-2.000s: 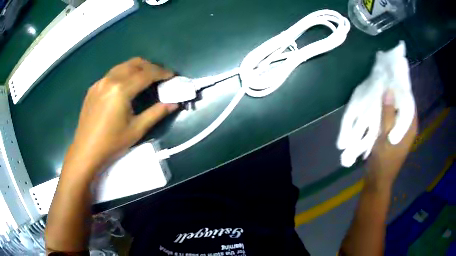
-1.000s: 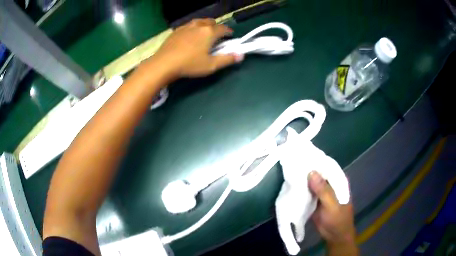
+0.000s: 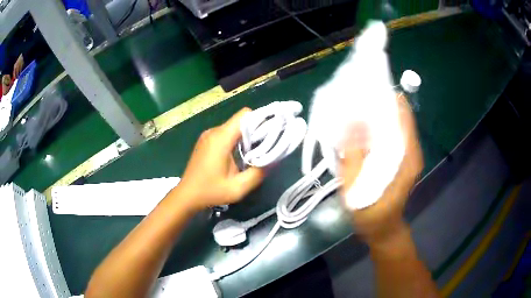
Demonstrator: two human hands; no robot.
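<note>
My left hand (image 3: 218, 166) grips a coiled white power cord (image 3: 272, 132) above the bench. My right hand (image 3: 387, 192) holds a crumpled white cloth (image 3: 364, 116), blurred, just right of that coil. A second coiled cord (image 3: 303, 204) lies on the green bench below, with its white plug (image 3: 230, 233) to its left. It leads to a white power strip (image 3: 189, 284) at the bottom edge. Another white strip (image 3: 116, 198) lies at the left, partly behind my left forearm.
A bottle's white cap (image 3: 410, 81) shows right of the cloth, which hides most of the bottle. A grey metal post (image 3: 87, 75) stands at the upper left. More white strips (image 3: 29, 244) are at the left edge. Another person's hand (image 3: 13, 75) is at the far left by a blue tray (image 3: 23, 84).
My left hand has taken up the farther coiled cord and brought it nearer. My right hand has raised the cloth from the near coil towards it. The view has shifted, and the left strip lies at another angle.
</note>
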